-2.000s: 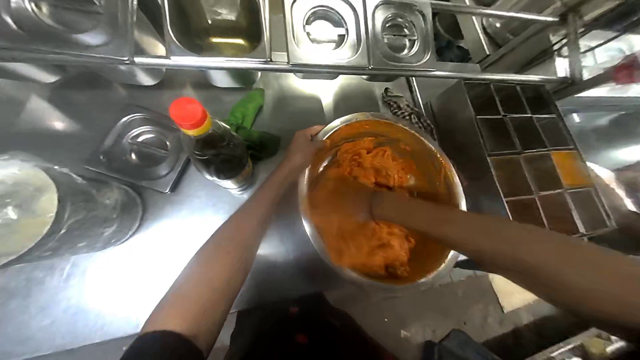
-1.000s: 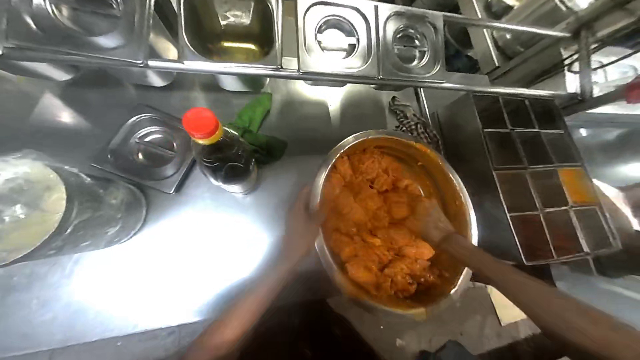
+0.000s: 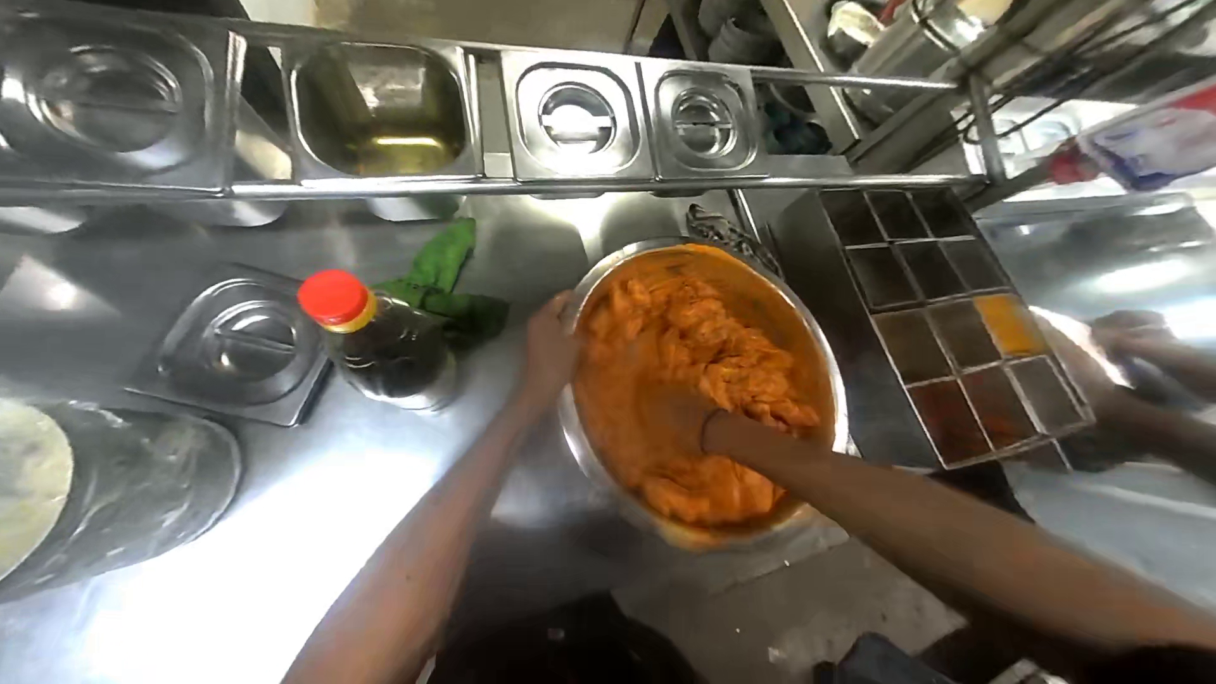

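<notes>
A round steel bowl [image 3: 832, 380] holds orange, sauce-coated pieces [image 3: 731, 351], which look like marinated meat. My left hand [image 3: 553, 344] grips the bowl's left rim. My right hand [image 3: 679, 418] is sunk in the orange mixture up to about the wrist; its fingers are coated, blurred and mostly hidden, so whether they close on anything does not show. Left of the bowl stands a dark bottle with a red cap [image 3: 334, 298], beside a green cloth [image 3: 442, 275].
Steel pans with lids [image 3: 577, 119] and an open pan of yellowish liquid [image 3: 385, 114] line the rack behind. A loose lid [image 3: 249, 342] and a large container [image 3: 142, 475] lie left. At right are a compartmented spice box [image 3: 959, 328] and another person's hands [image 3: 1130, 361].
My right hand has moved left and deeper into the mixture since one second ago. My left hand stays at the bowl's left rim. Another person's hands now show at the right.
</notes>
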